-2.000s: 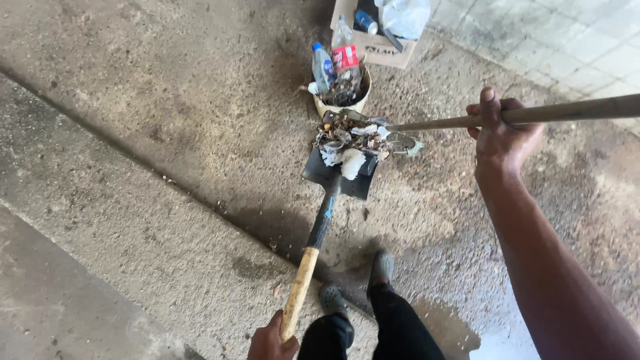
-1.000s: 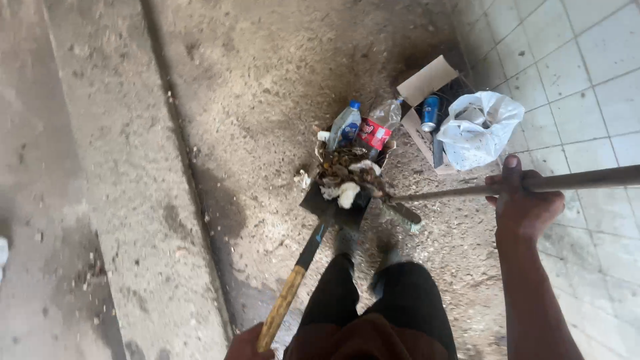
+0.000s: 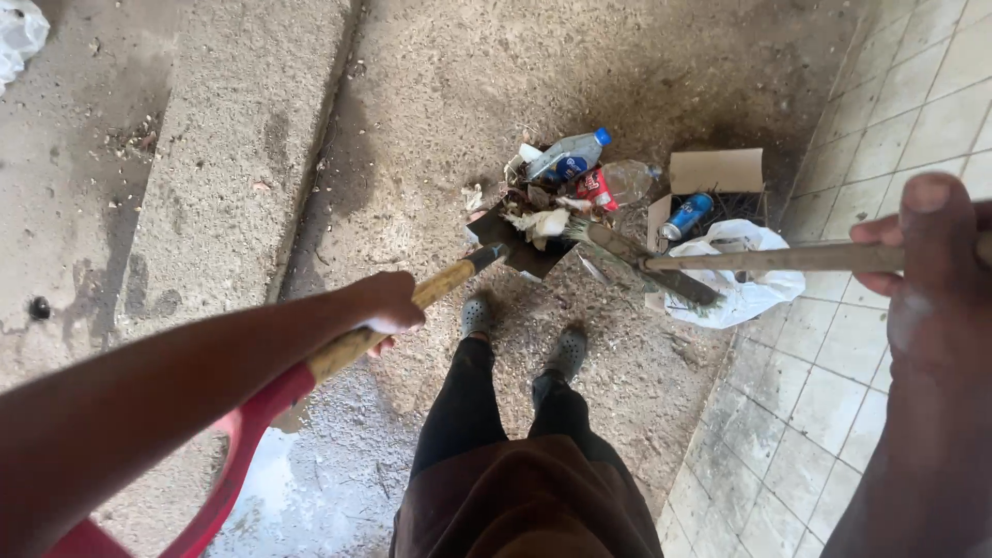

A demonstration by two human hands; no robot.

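My left hand [image 3: 387, 306] grips the wooden shaft of a shovel [image 3: 341, 353] with a red D-handle. Its dark blade [image 3: 535, 252] bears dry leaves and white scraps [image 3: 542, 223]. My right hand [image 3: 930, 240] is closed around the wooden stick of a push broom [image 3: 659, 263], whose bristles touch the debris at the blade's right side. Just beyond the blade lie a plastic bottle with a blue cap [image 3: 570, 157] and a clear bottle with a red label [image 3: 620, 184]. The container beneath them is mostly hidden.
Right of the bottles stands an open cardboard box [image 3: 717, 172] with a blue can [image 3: 687, 216], beside a white plastic bag [image 3: 736, 291]. A tiled wall [image 3: 821, 372] runs along the right. On the left are a raised concrete ledge [image 3: 225, 155], another white bag [image 3: 19, 39] and a wet patch [image 3: 302, 465].
My left hand has moved forward along the shovel's shaft, and the red handle now shows. The broom head has come to lie across the blade's right side. The view has turned.
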